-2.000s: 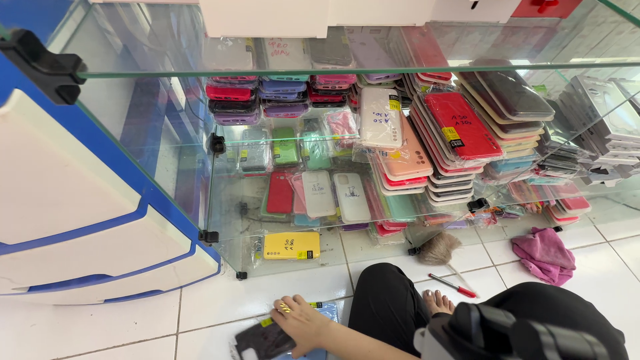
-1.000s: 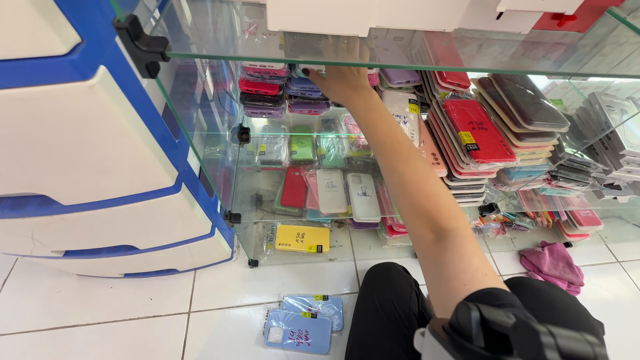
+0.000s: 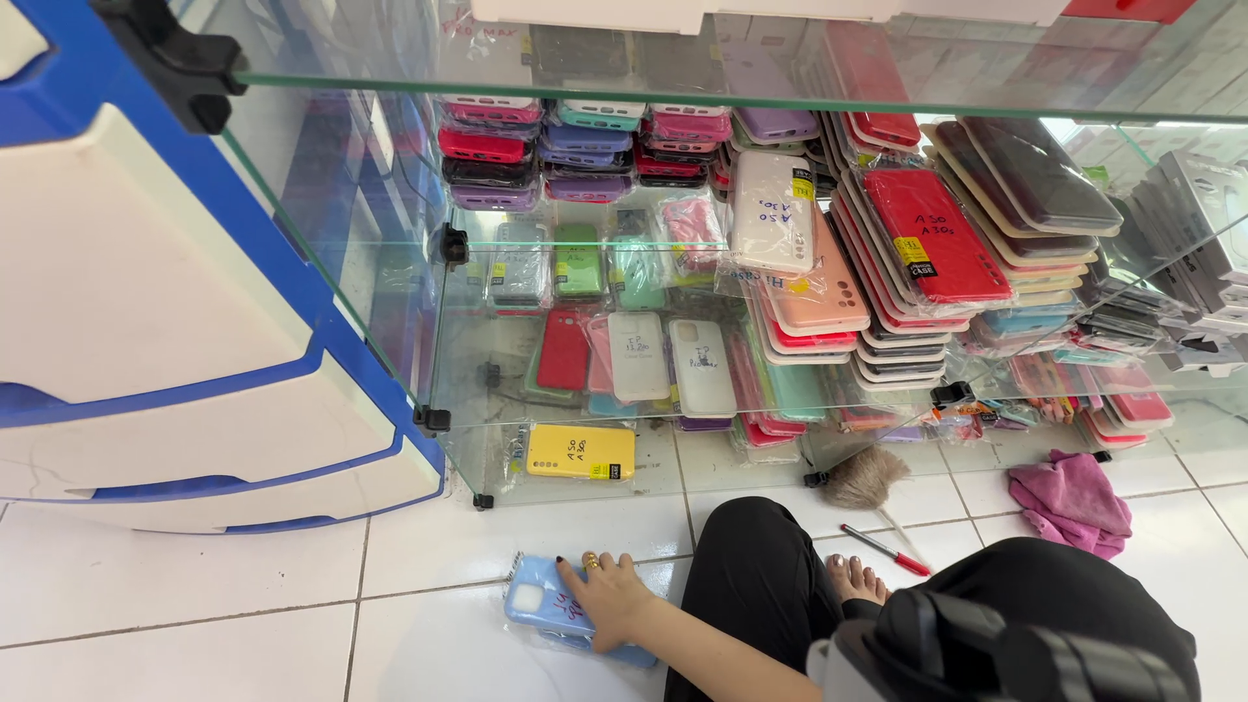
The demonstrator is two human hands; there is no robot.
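Note:
My right hand [image 3: 609, 600] is down on the floor with its fingers and thumb around a light blue phone case [image 3: 534, 597] in clear wrapping. A second blue case [image 3: 636, 655] lies partly under it. A yellow wrapped phone case [image 3: 582, 451] lies just beyond, at the front of the glass shelving. Stacks of cases stand inside the shelving, with a red case [image 3: 934, 234] and a white case [image 3: 772, 213] on top. Small coloured stacks [image 3: 487, 146] stand at the back left. My left hand is out of view.
A glass shelf edge [image 3: 682, 97] with black clamps [image 3: 185, 73] crosses above. White and blue drawers [image 3: 146, 253] stand at the left. On the tiled floor [image 3: 224, 585] lie a red pen [image 3: 885, 549], a duster [image 3: 863, 478] and a pink cloth [image 3: 1072, 502], near my knees.
My right hand has come back from the coloured stacks at the back left to the blue cases on the floor. Two seconds ago it held a dark case there, now gone from that spot.

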